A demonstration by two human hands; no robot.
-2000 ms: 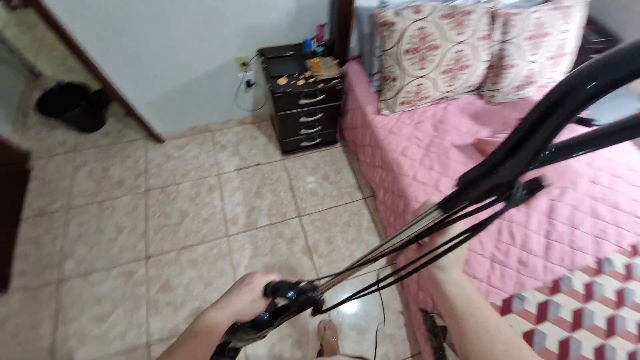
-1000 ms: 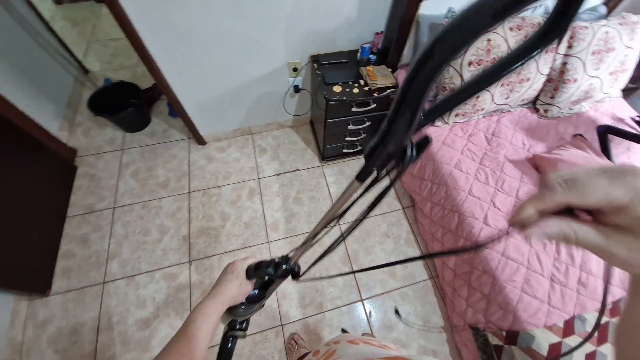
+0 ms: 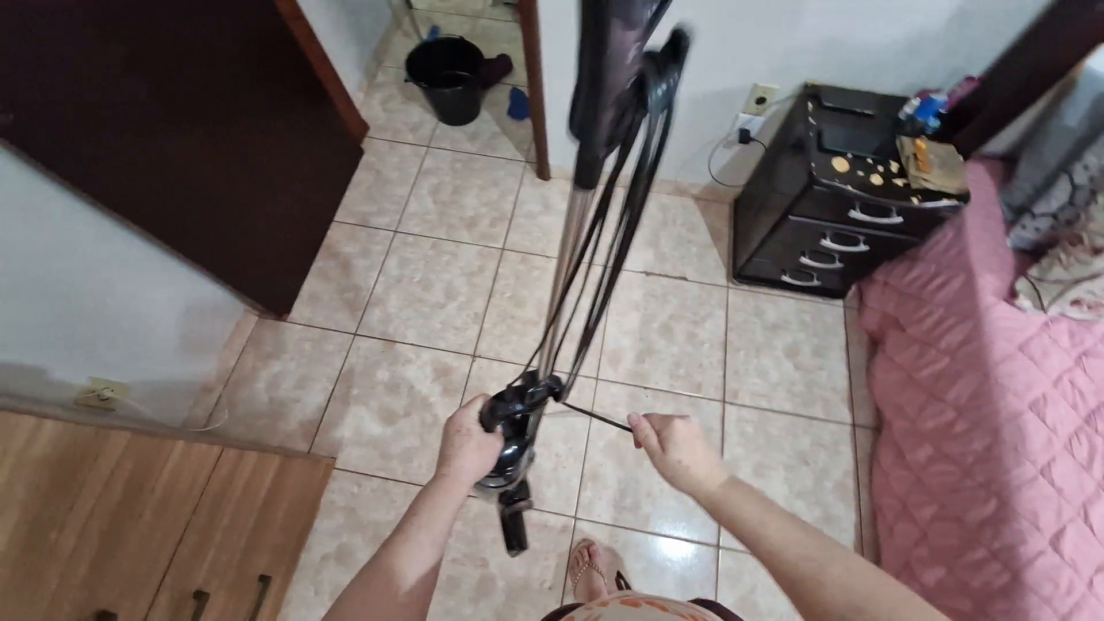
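A black stick vacuum cleaner with a metal tube stretches up from the lower middle of the view, its far end blurred. My left hand grips its black body from the left. Beside the tube, a black power cord runs in long loops from the upper part down to the body. My right hand, to the right of the body, pinches a stretch of this cord, which is pulled taut from near the tube's base.
A black nightstand with small items on top stands at the right, beside a bed with a pink quilt. A dark door is at the left, a black bucket beyond the doorway. A wooden cabinet fills the lower left.
The vacuum cleaner has swung from slanting right to nearly upright in view. My right hand has come from over the bed toward the vacuum's body, still holding cord. The view has turned left.
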